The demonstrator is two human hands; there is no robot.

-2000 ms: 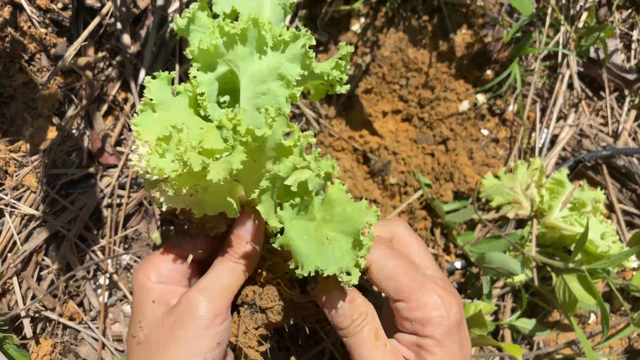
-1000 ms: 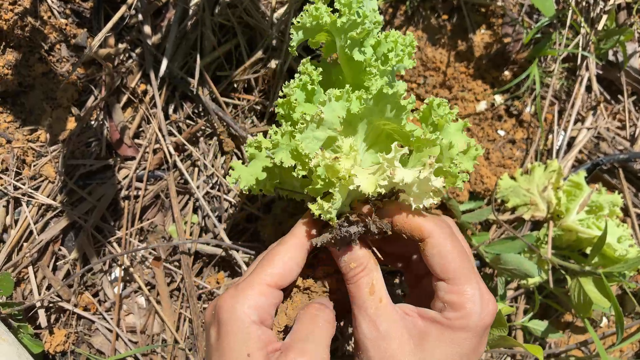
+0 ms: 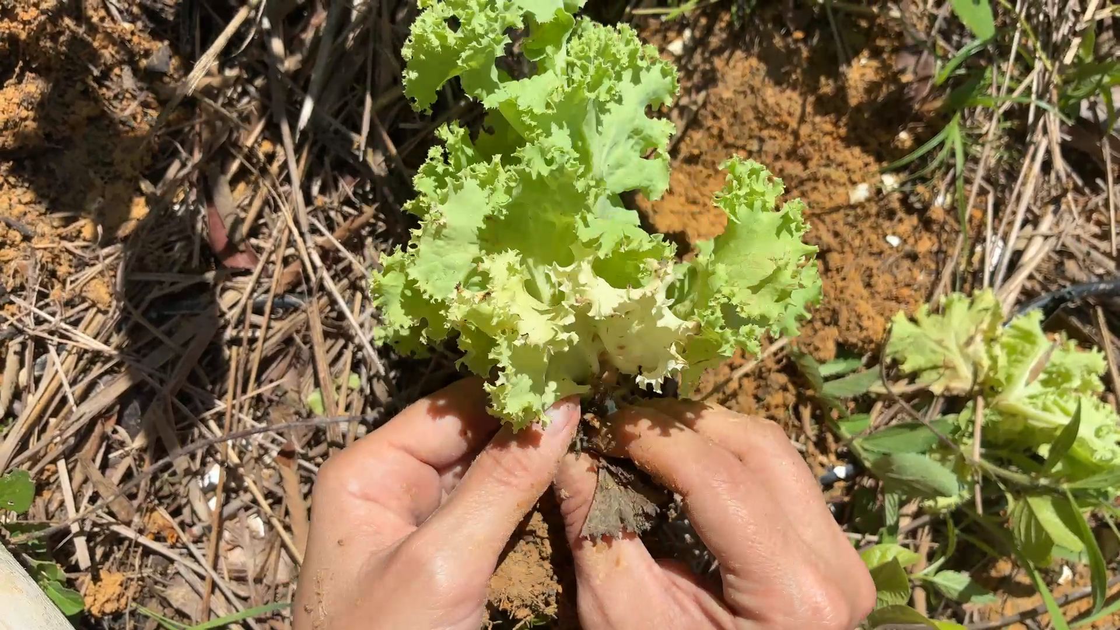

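Note:
A frilly light-green lettuce plant is held upright between both hands, its lower leaves paler and yellowish with brown edges. My left hand pinches the base of the lowest leaves between thumb and fingers. My right hand grips the stem base and the dark, soil-caked root clump, with its thumb behind the clump. The fingers of both hands nearly meet at the base and have wet soil on them. Part of the roots is hidden by the fingers.
Dry straw mulch covers the ground at the left. Loose orange-brown soil lies behind the plant. Wilted lettuce leaves rest among green weeds at the right, near a black tube. A pale edge shows at the lower left corner.
The hands first moved right with the lettuce, then back somewhat left. The plant has turned, and its soil-caked roots now show between the fingers, where leaves hung over the base two seconds ago.

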